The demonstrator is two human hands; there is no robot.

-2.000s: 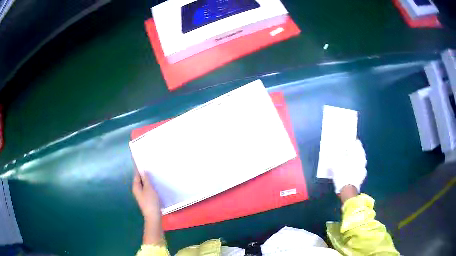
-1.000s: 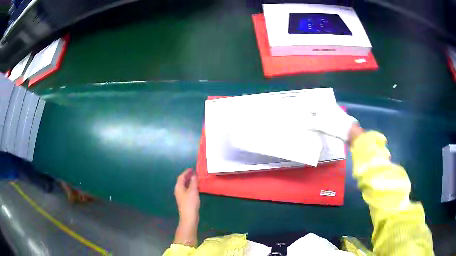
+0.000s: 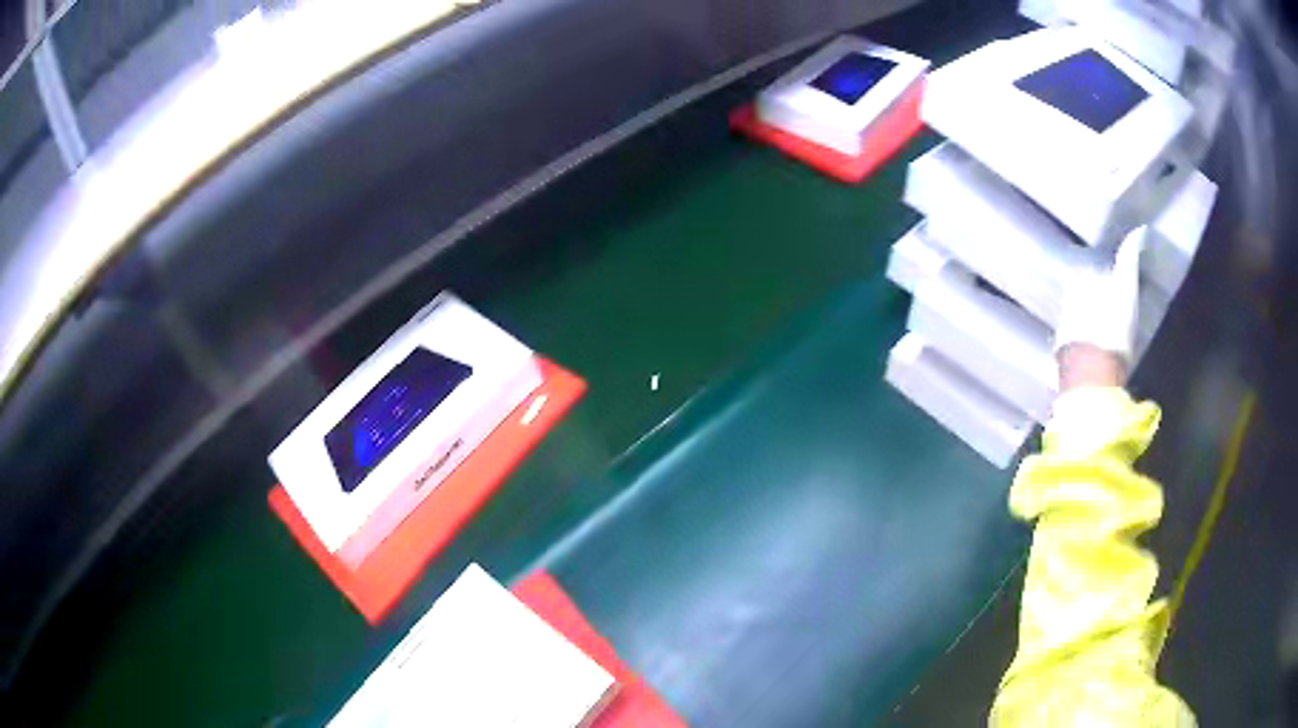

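Observation:
My right hand point(image 3: 1103, 306), in a white glove, is at the right side of a tall pile of stacked box lids point(image 3: 982, 292). Its fingers reach up beside the top lid point(image 3: 996, 100), which shows a dark tablet picture. Whether the fingers grip a lid is hidden. A white box base point(image 3: 477, 668) lies on a red board point(image 3: 612, 661) at the bottom edge, partly cut off. My left hand is out of the picture.
On the green bench point(image 3: 612, 270), a closed box point(image 3: 413, 420) with a tablet picture sits on a red board at the left. Another closed box point(image 3: 843, 93) stands on a red board at the back. A dark rail point(image 3: 342, 185) curves behind. Grey floor with a yellow line is at the right.
The view has turned right. My right hand has left the box base and the white card and reached the lid pile. My left hand has gone out of view.

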